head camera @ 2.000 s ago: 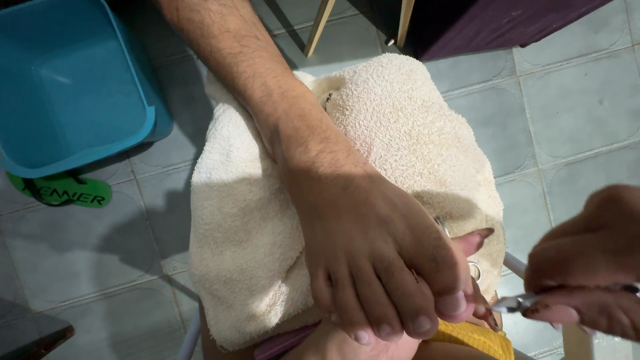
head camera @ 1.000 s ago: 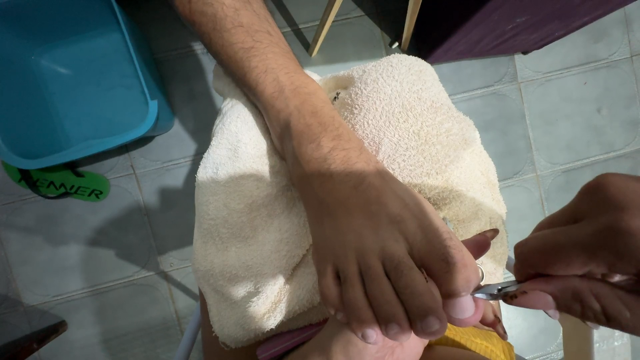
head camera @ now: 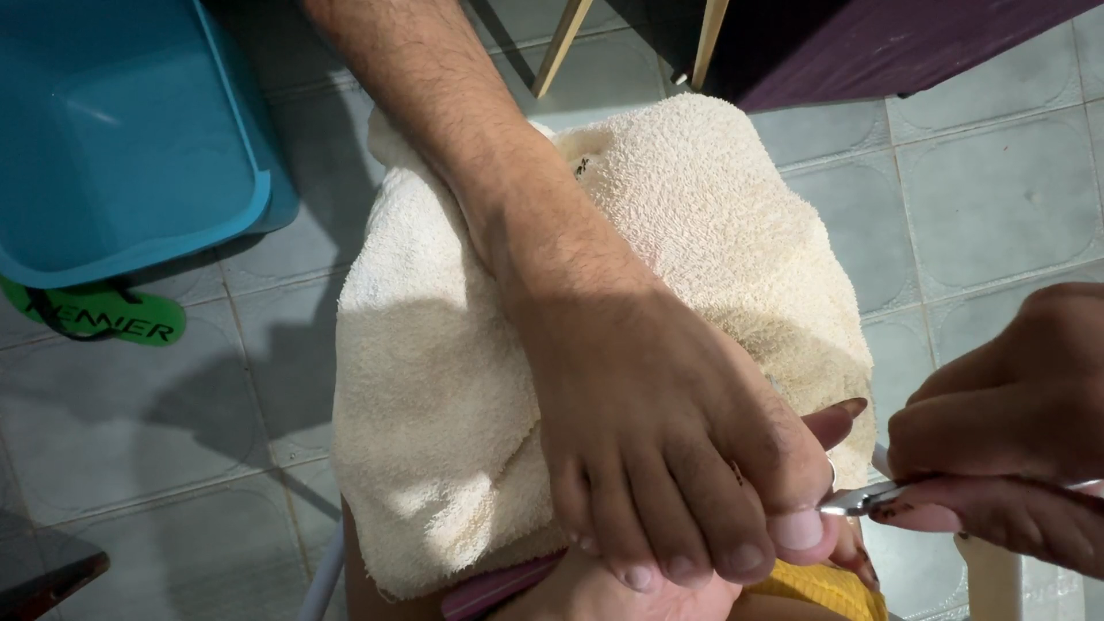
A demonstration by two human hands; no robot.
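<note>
Another person's bare foot (head camera: 655,371) rests toes down on a cream terry towel (head camera: 448,414). My left hand (head camera: 638,595) is mostly hidden beneath the toes and holds the front of the foot; one of its fingers, with a dark-tipped nail, shows beside the big toe. At the right, my right hand (head camera: 1018,431) is closed around metal cuticle nippers (head camera: 858,500). Their tip touches the side of the big toe's nail (head camera: 795,528). The handles are largely covered by my fingers. A pink strip-shaped object (head camera: 500,591) lies under the towel's lower edge, partly hidden.
A blue plastic basin (head camera: 129,147) stands on the tiled floor at upper left, above a green flip-flop (head camera: 155,321). Dark purple fabric (head camera: 828,52) and thin wooden legs (head camera: 561,43) are at the top. Yellow cloth (head camera: 815,588) shows below the foot.
My right hand has brought the nippers left to the big toe; two seconds ago their tip was to the right of it, apart. The foot stays in my left hand.
</note>
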